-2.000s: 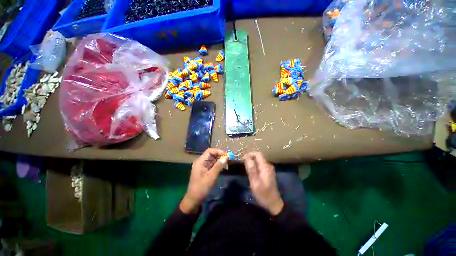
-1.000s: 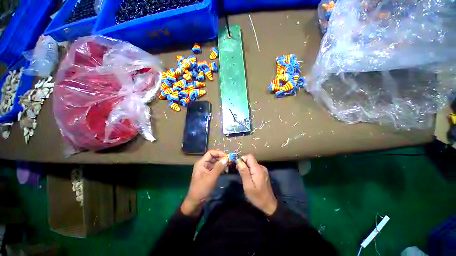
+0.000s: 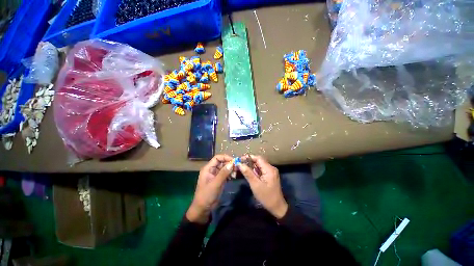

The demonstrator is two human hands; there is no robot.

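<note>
A small striped moulded part [image 3: 237,161], its blue end showing, is held between both hands just off the bench's front edge. My left hand [image 3: 212,182] pinches it from the left. My right hand [image 3: 264,182] touches it from the right with thumb and fingers; whether it also holds a tool is hidden. A larger pile of blue and yellow-orange striped parts [image 3: 188,83] lies behind the phone. A smaller pile [image 3: 295,75] lies right of the green bar [image 3: 240,78]. Thin pale trimmings [image 3: 294,144] are scattered near the bar's near end.
A black smartphone [image 3: 202,131] lies left of the bar. A bag of red parts [image 3: 106,104] bulges at left, and a large clear bag [image 3: 395,78] lies at right. Blue bins [image 3: 166,34] stand at the back. An open cardboard box [image 3: 104,221] is on the green floor.
Two seconds ago my right hand was apart from the part; it moved in to touch it and remains there. The view has shifted slightly. The piles look unchanged.
</note>
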